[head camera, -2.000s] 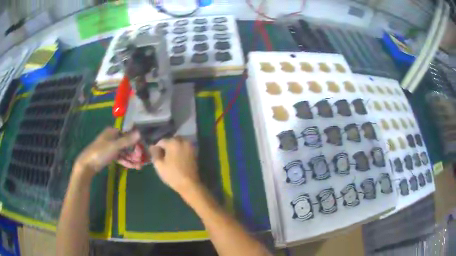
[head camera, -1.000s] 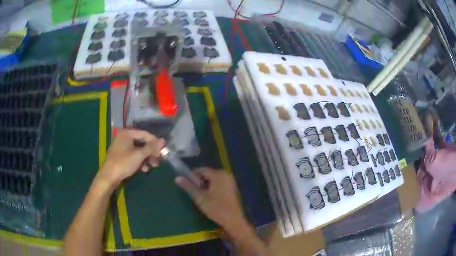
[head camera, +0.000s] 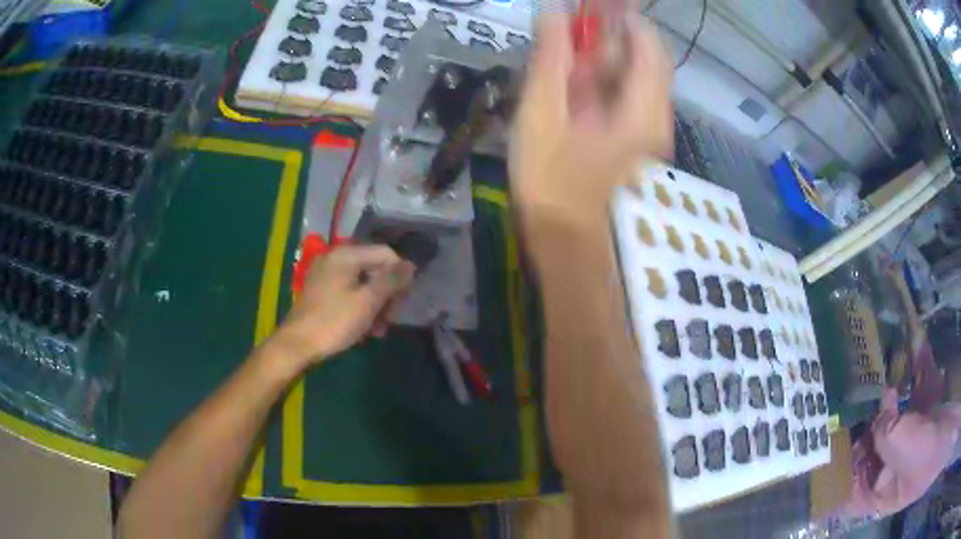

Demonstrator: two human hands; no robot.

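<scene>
The grey clamp fixture (head camera: 422, 195) stands at the centre, with a dark round nest (head camera: 416, 247) low on its front. My left hand (head camera: 353, 297) is at the nest's left side with its fingers bent together. A small dark spot shows between the fingers, but blur hides whether it is a held part. My right hand (head camera: 590, 126) is raised, blurred, and closed around the red clamp handle (head camera: 586, 34), up and right of the fixture. Small pliers (head camera: 459, 363) with one red and one pale grip lie on the mat just in front of the base plate.
A blister tray of black parts (head camera: 90, 174) is at left. A foam tray of dark modules (head camera: 342, 53) is behind the fixture. Stacked foam trays (head camera: 701, 363) are right of my right forearm. A red tag (head camera: 309, 256) is left of the base. A person's pink sleeve (head camera: 906, 453) shows far right.
My right hand has let go of the pliers and moved up onto the clamp handle, which is now raised. My left hand has moved to the nest. The view has shifted.
</scene>
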